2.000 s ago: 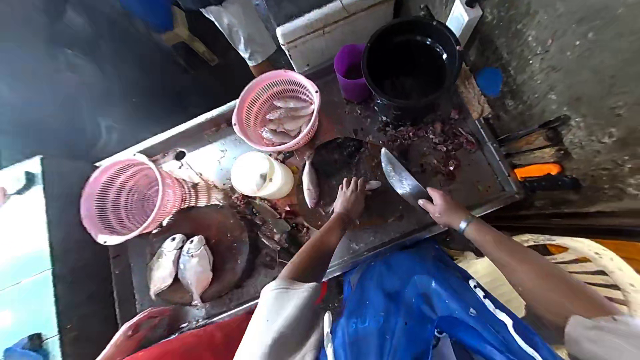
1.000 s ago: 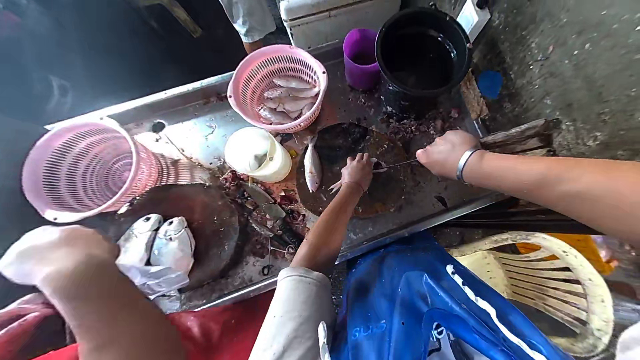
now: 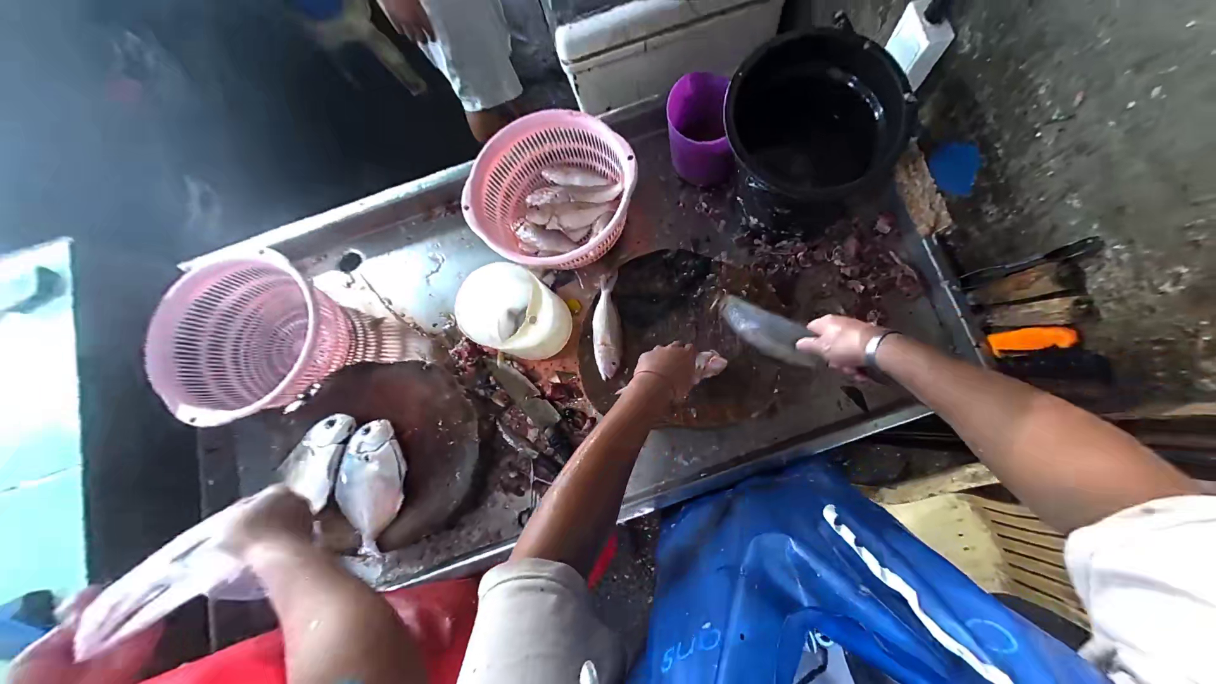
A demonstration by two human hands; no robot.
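My left hand is closed around a small pale fish, whose end shows past my fingers, on a round dark chopping board. My right hand grips a broad-bladed knife, its slightly blurred blade over the board's right part, to the right of the held fish. Another small fish lies whole on the board's left edge. Scraps of fish waste lie behind the board. Just left of the board stands a white plastic tub.
A pink basket of fish, a purple container and a black bucket of water line the back. At left are an empty pink basket, two silvery fish on another board, and a co-worker's hand with a plastic bag.
The knife has moved from close beside my left hand to the right, its blade now turned flatter to view. The co-worker's hand at left has moved in toward the two silvery fish.
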